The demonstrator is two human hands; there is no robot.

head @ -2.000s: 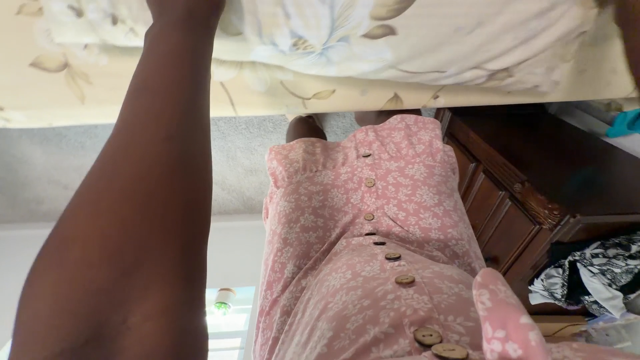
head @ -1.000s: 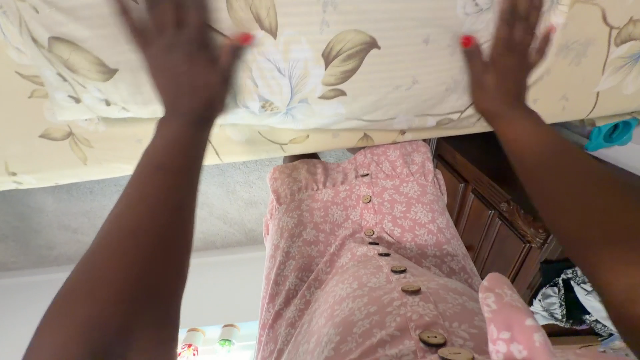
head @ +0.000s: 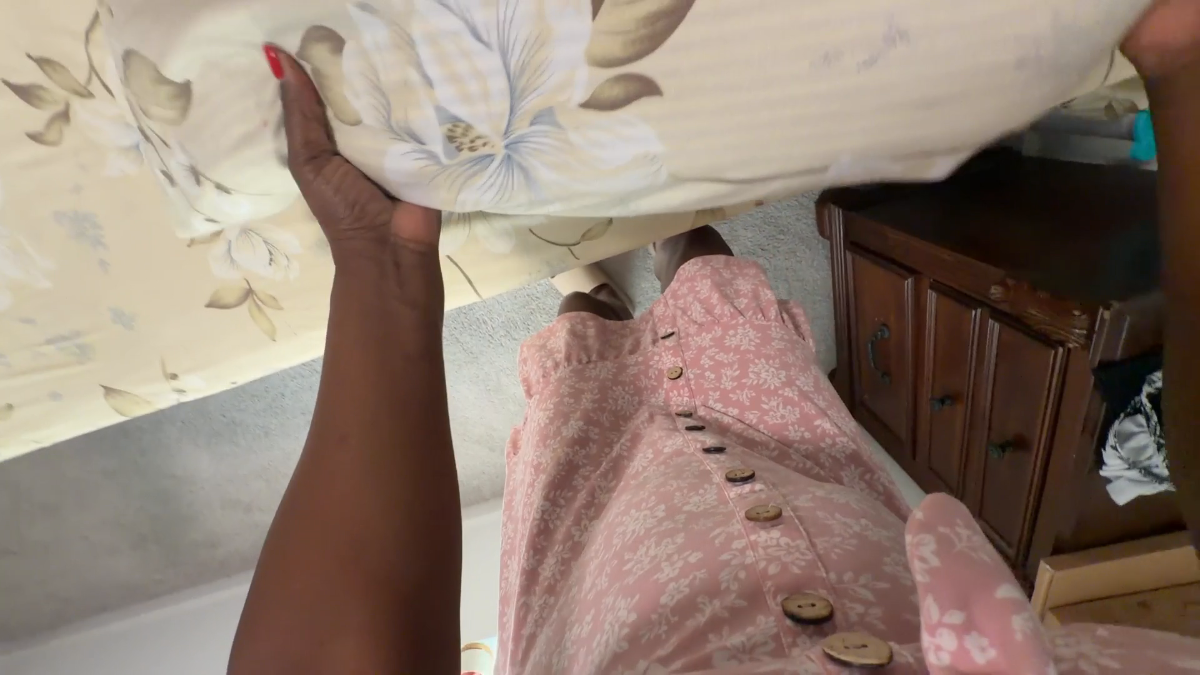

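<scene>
A cream floral pillow, striped and printed with a large white-and-blue flower, spans the top of the head view. My left hand grips its lower left corner area, the red-nailed thumb on top and the other fingers hidden beneath. At the upper right edge my right hand, blurred and partly cut off, is at the pillow's right end; its fingers are out of sight. Under and left of the pillow lies a matching cream floral sheet on the bed.
A dark wooden cabinet with small metal handles stands at the right. Black-and-white cloth lies beside it, above a light wooden edge. Grey carpet shows below the bed. A teal item is at the upper right.
A second ago both hands were spread over the floral fabric; now they are at the two ends of the pillow, whose lower edge is lifted off the sheet. The view has shifted.
</scene>
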